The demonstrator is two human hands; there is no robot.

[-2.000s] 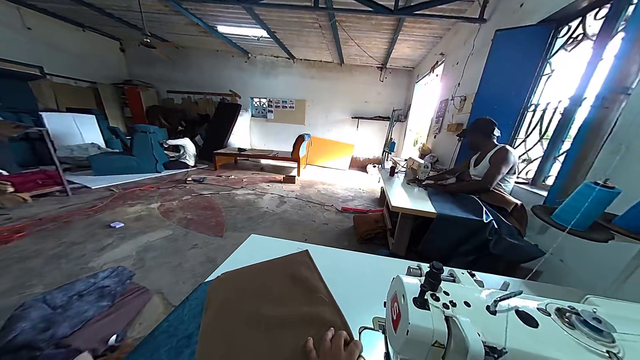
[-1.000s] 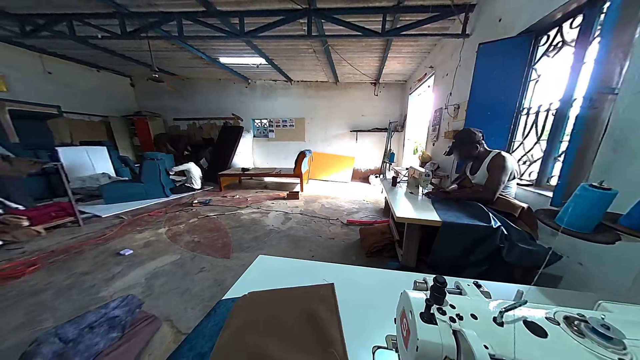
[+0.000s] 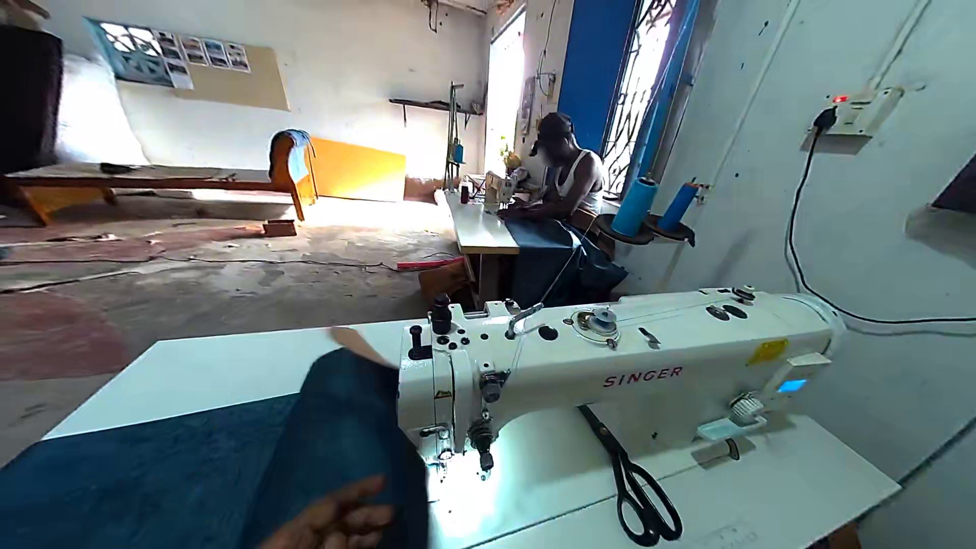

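Observation:
My left hand (image 3: 332, 520) is at the bottom edge, with its fingers partly curled over dark blue sheet material (image 3: 152, 465); whether it grips the material is unclear. The sheet has a raised or folded part just left of the needle area of a white Singer sewing machine (image 3: 625, 362). A tan-brown blurred strip (image 3: 360, 347) shows at the top of that part. Black-handled scissors (image 3: 637, 484) lie on the white sewing table (image 3: 229, 366), under the machine's arm. My right hand is out of view.
Across the floor a person (image 3: 568, 164) works at another sewing machine (image 3: 497, 191) with dark material. Blue thread cones (image 3: 635, 207) stand on a holder by the window. A black cable (image 3: 801, 213) runs from the wall socket down behind my machine.
The view has swung right and down, so the scissors and machine arm show. The brown sheet face seen earlier has given way to dark blue. My left hand, absent one second ago, is back in view.

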